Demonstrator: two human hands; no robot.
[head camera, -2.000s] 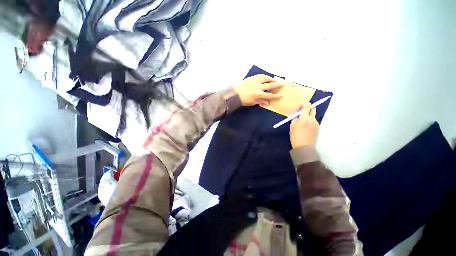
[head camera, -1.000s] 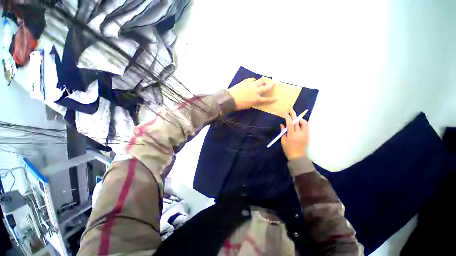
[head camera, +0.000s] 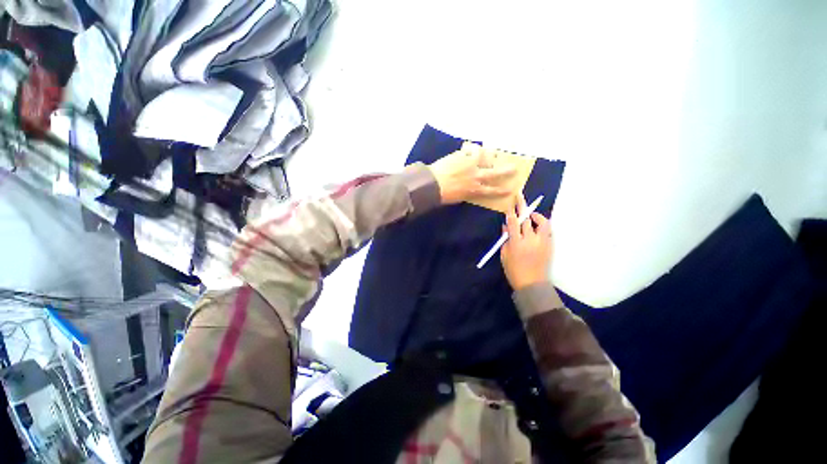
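A navy trouser panel (head camera: 453, 263) lies flat in front of me, its short top edge pointing away. The tan card template (head camera: 519, 169) lies on it near that edge. My left hand (head camera: 473, 175) lies on the card with fingers spread, pressing it flat. My right hand (head camera: 528, 249) holds the thin white marking pen (head camera: 492, 251) slantwise between its fingers, with fingertips at the card's near edge. The pen's tip does not clearly touch the fabric.
White worktable (head camera: 544, 72). A heap of navy and pale grey garment pieces (head camera: 195, 100) lies at the left. Another navy panel (head camera: 698, 317) lies at the right, beside black fabric (head camera: 789, 381). A metal-framed stand (head camera: 91, 381) is at lower left.
The view has shifted, so panel and card appear further left. The left hand has moved further over the card. The right hand and pen have drawn back from the panel's right corner.
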